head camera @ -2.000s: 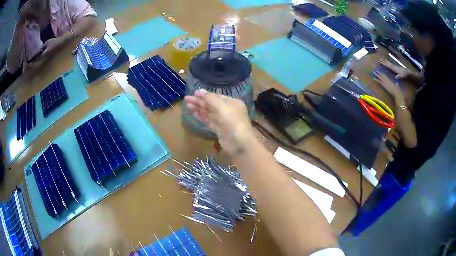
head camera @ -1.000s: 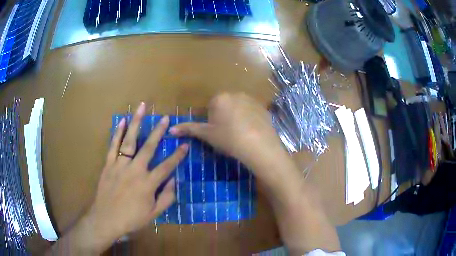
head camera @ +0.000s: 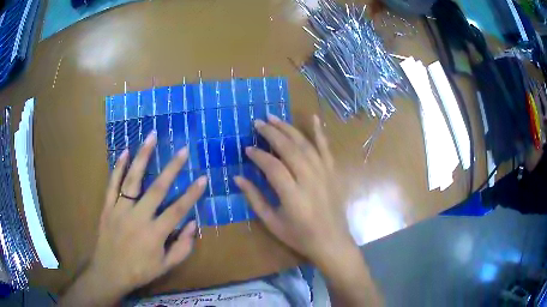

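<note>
A blue solar cell string (head camera: 223, 150) lies flat on the brown tabletop in front of me, with thin silver lines across it and short ribbon ends sticking out past its far and near edges. My left hand (head camera: 147, 210), with a ring on one finger, lies over its left part, fingers spread and pointing away from me. My right hand (head camera: 294, 186) rests over its right part with fingers spread and fingertips on the cells. The fingers hide parts of the string's lower corners. Neither hand holds a tool.
A messy heap of cut bus ribbon pieces (head camera: 357, 60) lies at the far right, beside white strips (head camera: 435, 120). At the left are another white strip (head camera: 33, 186) and a straighter ribbon bundle (head camera: 9, 216). A glass plate edge (head camera: 60, 21) and black cords (head camera: 459, 111) also show.
My right hand reached toward the grey pot, came back over the string, and now lies spread on its right side. My left hand came onto the string and stays there. The view tilted down.
</note>
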